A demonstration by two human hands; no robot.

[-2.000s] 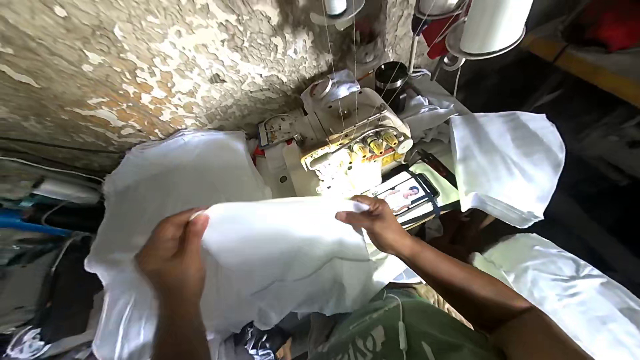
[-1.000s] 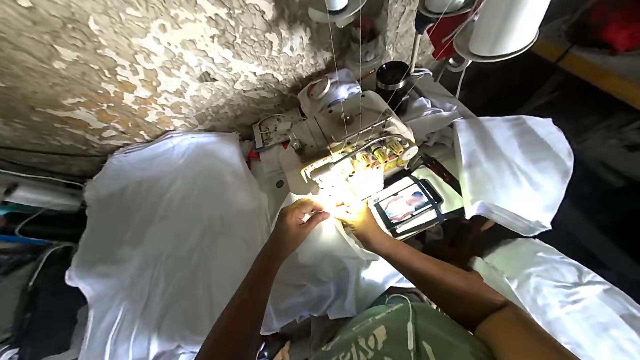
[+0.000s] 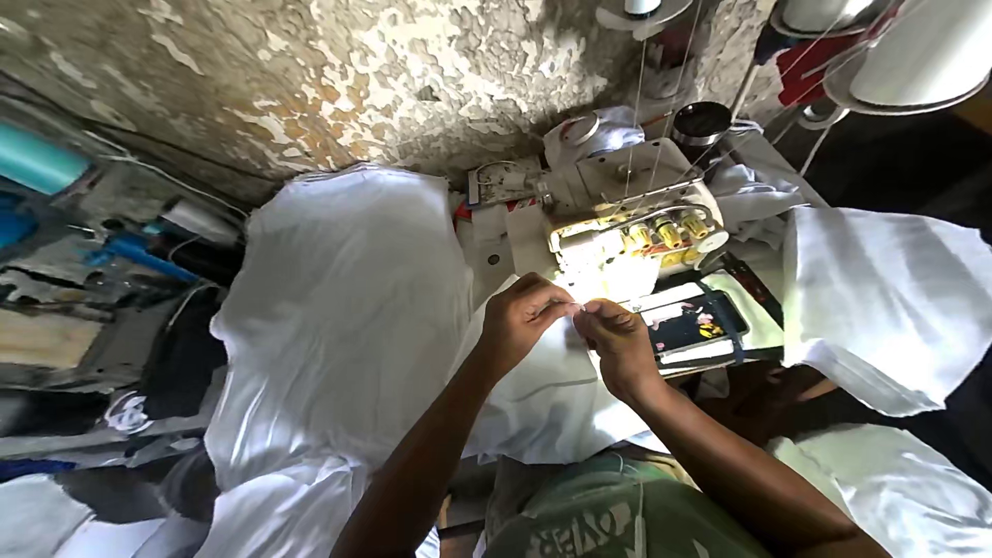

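My left hand (image 3: 521, 319) pinches the edge of a white fabric piece (image 3: 535, 395) between thumb and fingers. Close against it, my right hand (image 3: 620, 341) pinches the same edge, the fingertips of both hands nearly touching. The fabric hangs from them towards my lap. Just beyond the hands stands an overlock sewing machine (image 3: 635, 225) with yellow tension dials, its needle area washed out by bright light. A smartphone (image 3: 690, 322), held by a dark strap, lies right of my right hand. To the left spreads a stack of white fabric (image 3: 349, 310).
White thread cones (image 3: 922, 54) stand at the upper right, with threads running down to the machine. More white fabric (image 3: 883, 302) hangs at the right, and another pile (image 3: 899, 480) lies below it. A peeling wall (image 3: 349, 85) closes off the back. Cluttered items fill the far left.
Two seconds ago my hands were wide apart, holding the white fabric stretched between them. They came together near the machine and now pinch its edge slightly nearer to me than one second ago.
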